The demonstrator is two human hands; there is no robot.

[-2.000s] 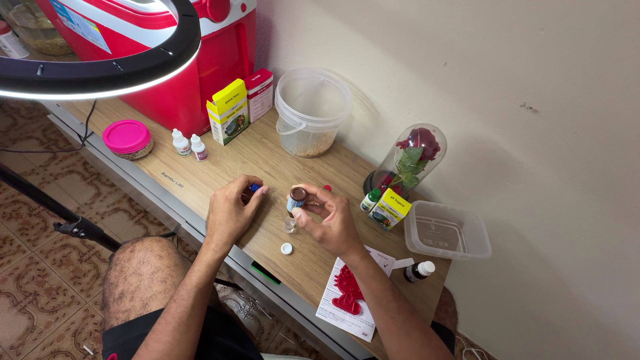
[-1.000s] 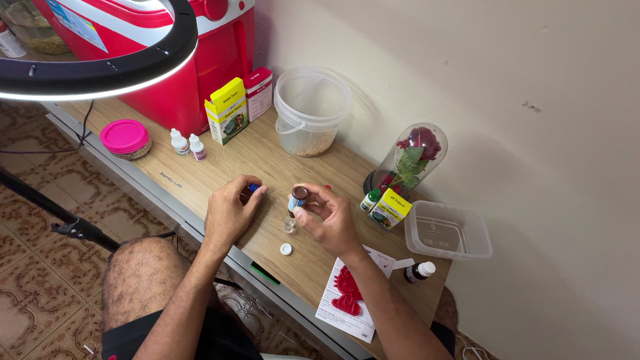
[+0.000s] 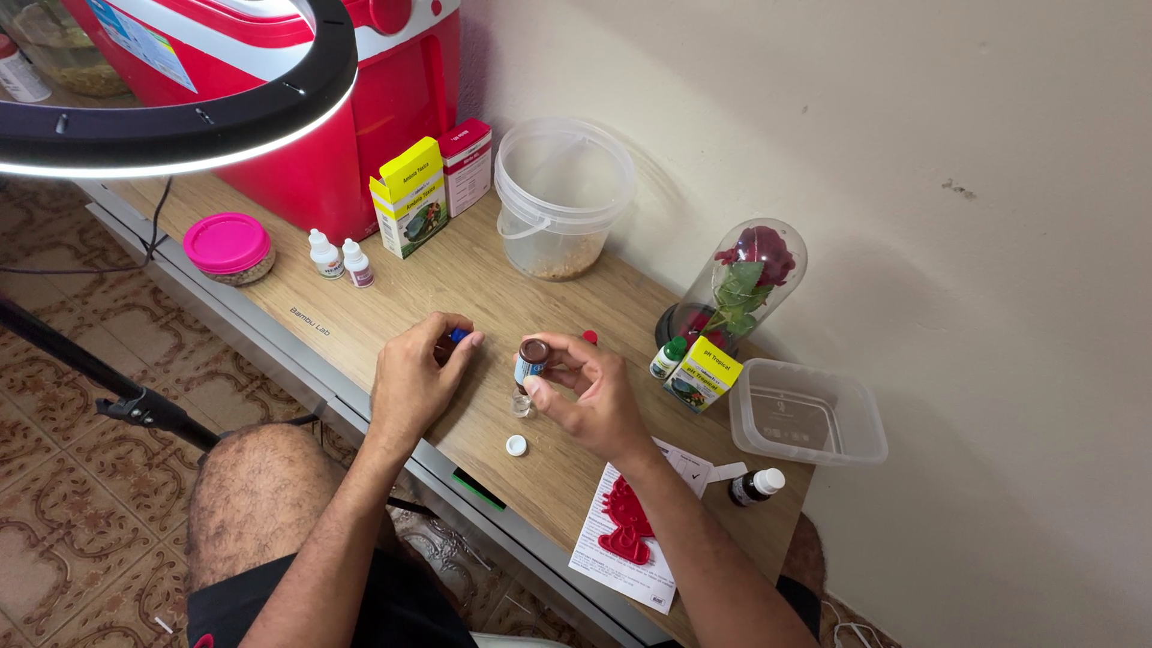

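My right hand holds a small brown bottle with a pale label, tipped over a small clear cup on the wooden table. Whether liquid is flowing cannot be seen. My left hand rests on the table, its fingers around a small dark bottle with a blue cap, mostly hidden by the hand. A white screw cap lies just in front of the cup. Behind my right hand shows a red cap. Under my right forearm are a printed leaflet and a red plastic cat-like figure.
A clear bucket, yellow box, red-and-white box, two dropper bottles and pink-lidded jar stand behind. At right are a domed rose, green-capped bottle, plastic tub and white-capped bottle. A ring light overhangs the left.
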